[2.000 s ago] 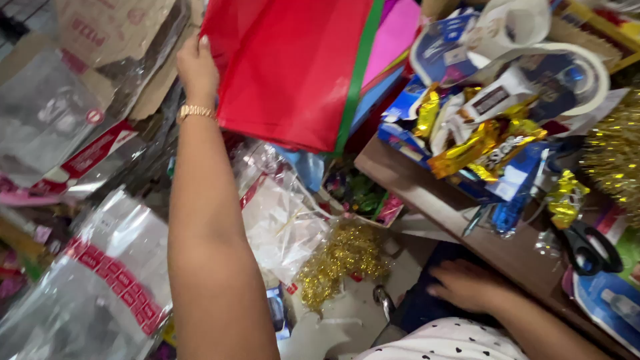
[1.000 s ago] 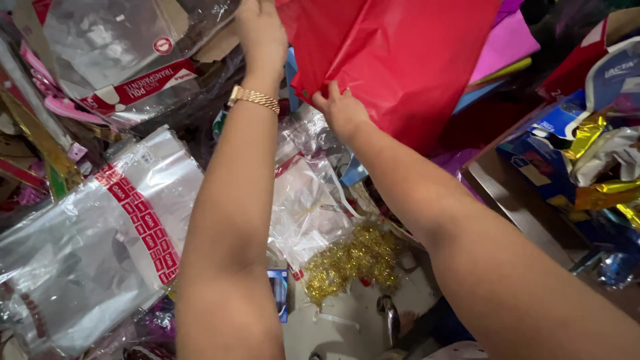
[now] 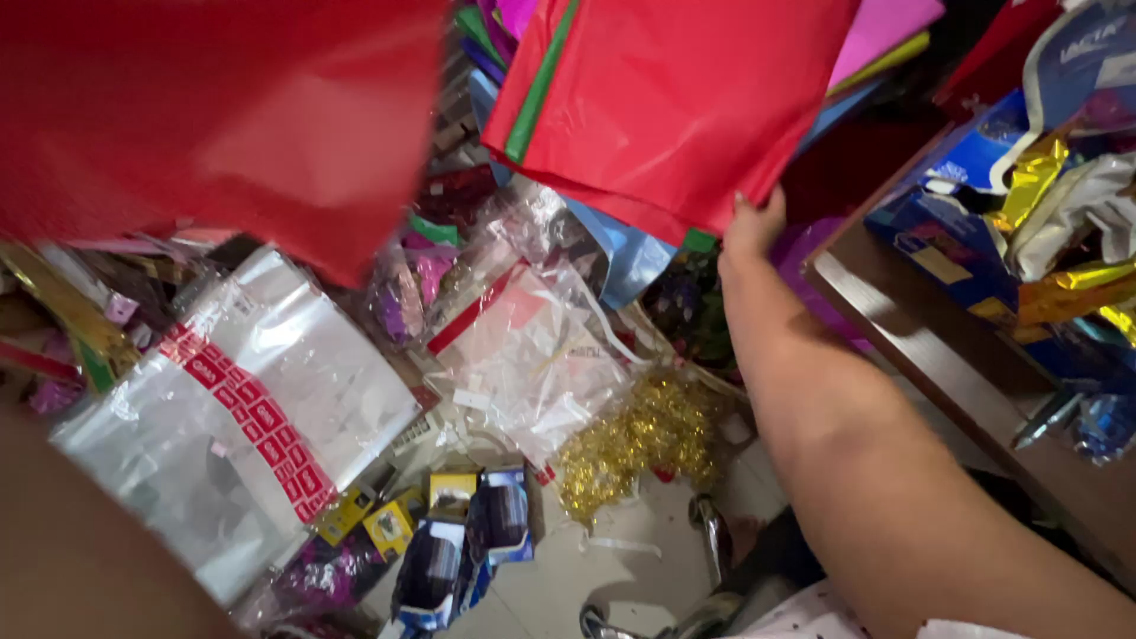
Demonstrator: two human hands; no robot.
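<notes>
My right hand (image 3: 756, 226) grips the lower right corner of a stack of red sheets (image 3: 657, 106), with a green sheet (image 3: 543, 84) showing near its left edge. Pink, yellow and light blue sheets lie under and around the stack. A separate large red sheet (image 3: 213, 115), blurred, spans the upper left. Only my left forearm (image 3: 80, 541) shows, at the lower left; the left hand is out of view or hidden by that sheet. Below the stack are a clear plastic bag (image 3: 541, 355) and gold tinsel (image 3: 639, 435).
Clear plastic bags with a red printed band (image 3: 257, 417) lie at left. Small blue boxes (image 3: 435, 568) and yellow boxes (image 3: 390, 528) are on the tiled floor. At right, a wooden surface (image 3: 941, 346) holds a blue carton (image 3: 958, 240) with gold and silver wrappers.
A red sheet now stands apart from the stack at the upper left. My left hand, near the sheets' upper left before, has gone from sight. My right hand is at the stack's lower right corner.
</notes>
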